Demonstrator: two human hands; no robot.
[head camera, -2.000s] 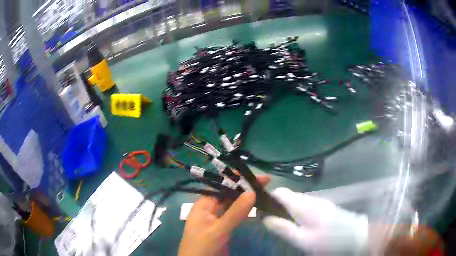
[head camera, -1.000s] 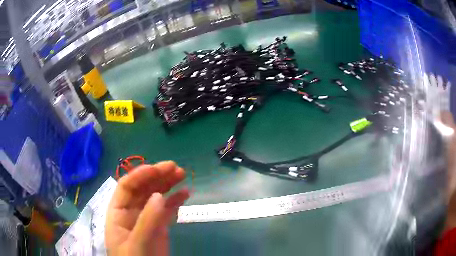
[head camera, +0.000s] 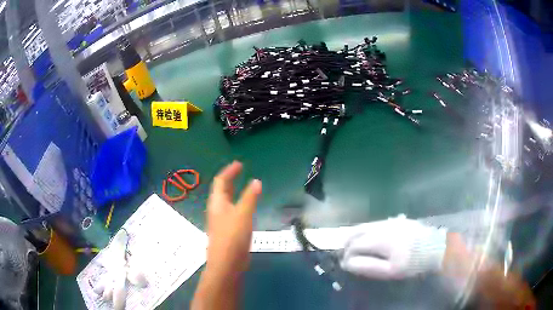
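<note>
My bare left hand (head camera: 231, 212) is raised over the bench left of centre, fingers apart and empty. My right hand (head camera: 388, 247), in a white glove, is closed on a wire harness (head camera: 301, 233) above the steel ruler (head camera: 276, 241). The harness is a dark, blurred strand reaching left of the glove, with white labels hanging below the ruler. Its part inside the glove is hidden. The large harness pile (head camera: 291, 88) lies at the back, with one branch (head camera: 318, 163) stretching towards me.
Orange-red scissors (head camera: 180, 184), a yellow sign (head camera: 171, 115) and a blue parts bin (head camera: 120, 166) stand at left. A spare white glove (head camera: 118, 272) lies on paper sheets (head camera: 170, 242). More harnesses (head camera: 485, 103) lie at far right, behind a glare streak.
The harness with the green piece has left the bench at right. My right hand has come back from the far right edge and now holds a harness over the ruler. My left hand has moved right.
</note>
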